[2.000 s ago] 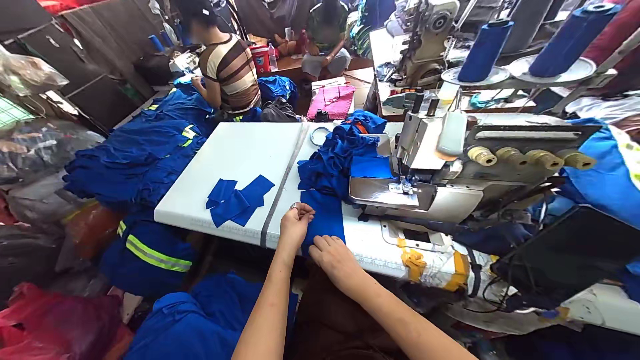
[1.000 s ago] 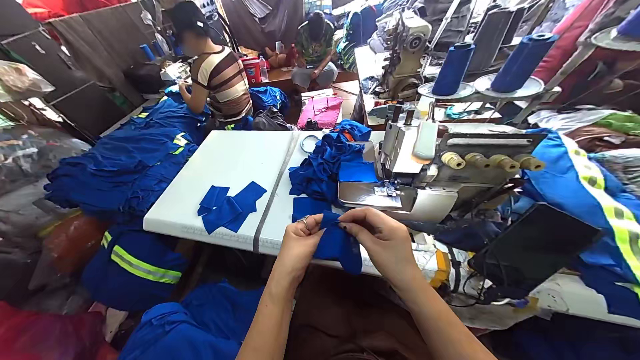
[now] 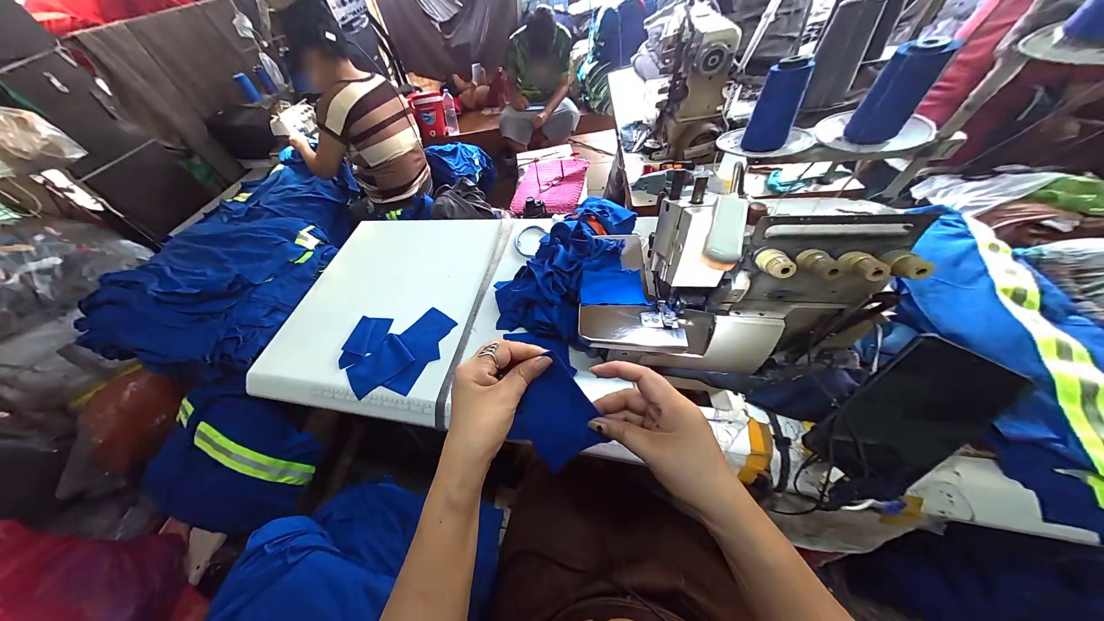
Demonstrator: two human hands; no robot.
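Observation:
A small blue fabric piece [image 3: 559,412] hangs at the table's front edge between my hands. My left hand [image 3: 493,388] pinches its upper left corner between thumb and forefinger and wears a ring. At its right corner is my right hand [image 3: 660,418], thumb and fingers around the cloth's edge. Behind them, a heap of blue fabric [image 3: 552,276] lies beside the overlock sewing machine [image 3: 699,285], with blue cloth near its metal plate. Several cut blue pieces [image 3: 397,354] overlap on the white table [image 3: 397,250], left of my hands.
Blue garments with reflective strips [image 3: 250,453] are piled at left and below. A dark flat panel [image 3: 918,414] stands at right, near blue thread cones [image 3: 778,103]. A roll of tape [image 3: 530,241] lies behind the heap. A person in a striped shirt [image 3: 371,129] sits at back left; another sits farther back.
Both hands have lifted the blue piece from the table, where they had it flat two seconds ago. Since one second ago, my right hand has moved from the top of the piece to its right corner.

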